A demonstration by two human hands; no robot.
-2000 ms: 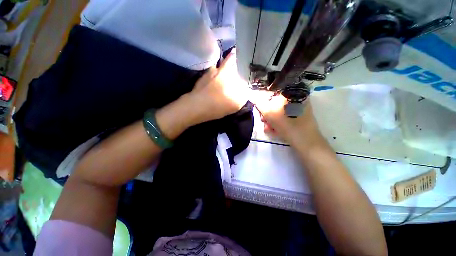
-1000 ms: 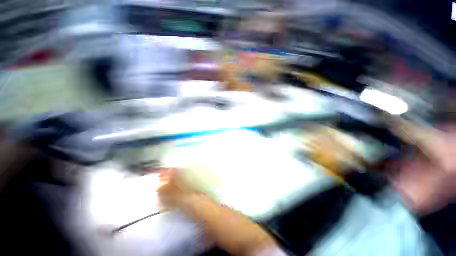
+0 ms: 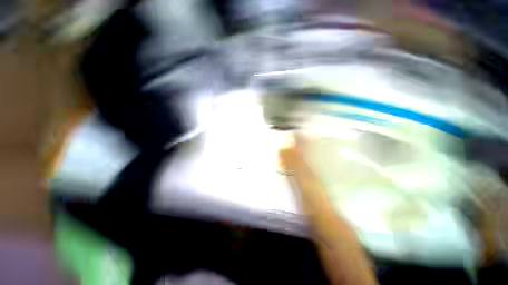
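The view is strongly blurred. The white sewing machine (image 3: 384, 100) with its blue stripe lies across the middle and right. My right hand (image 3: 288, 158) is a blurred shape at the lit needle end of the machine, its forearm reaching up from the bottom edge; its fingers and anything in them cannot be made out. A black and pale grey garment heap (image 3: 120, 83) lies at the left of the machine. My left hand cannot be seen.
The white machine table (image 3: 223, 183) is brightly lit, with its front edge running across the lower middle. A green surface (image 3: 92, 250) shows at the lower left. An orange-brown blurred shape stands at the right edge, and I cannot tell what it is.
The view swung up and away, then came back down towards the machine, now from farther off. My left hand, on the garment two seconds ago, no longer shows. My right hand stays near the needle end.
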